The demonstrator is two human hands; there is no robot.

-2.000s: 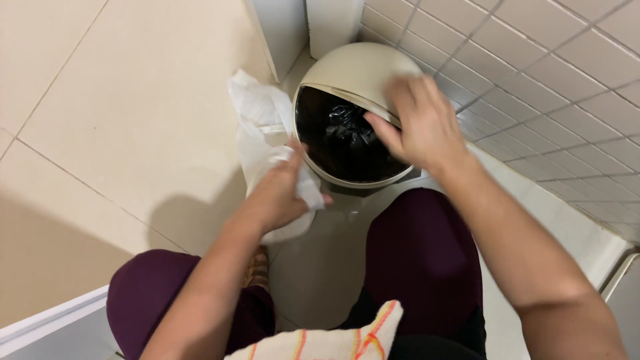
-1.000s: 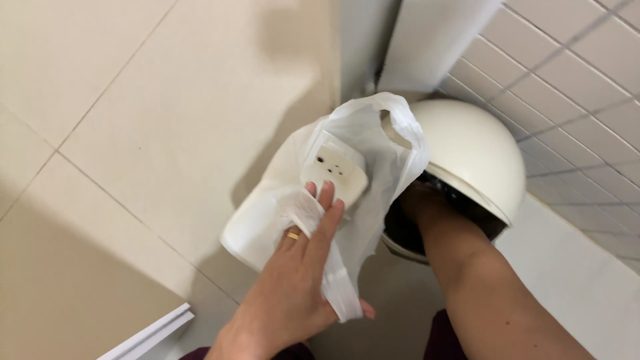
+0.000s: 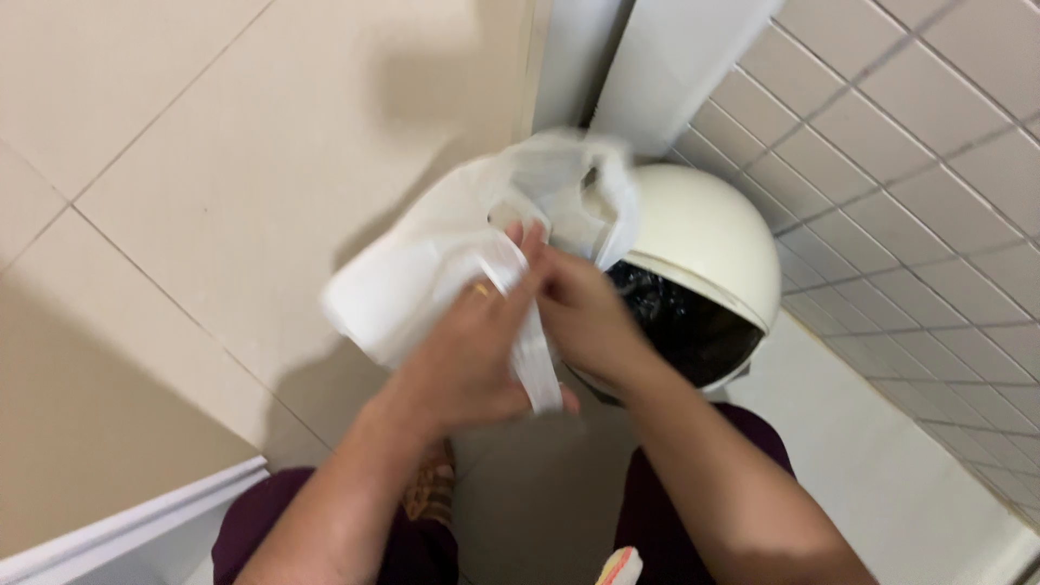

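Note:
A white plastic bag hangs from my left hand, its handle looped over the fingers; a ring shows on one of them. My right hand is at the mouth of the bag, close against the left fingertips; its own fingertips are hidden and blurred. Inside the bag a pale object is partly visible. Just right of the hands stands a cream round trash bin with a domed lid. Its opening shows a black liner bag.
A tiled wall rises behind and right of the bin, with a pale ledge at its foot. A white door frame stands behind the bin. My knees and one foot are below, and a white-edged panel lies at lower left.
My right hand has come out of the bin's opening and moved left to the white bag. My left hand still carries the bag by its handle.

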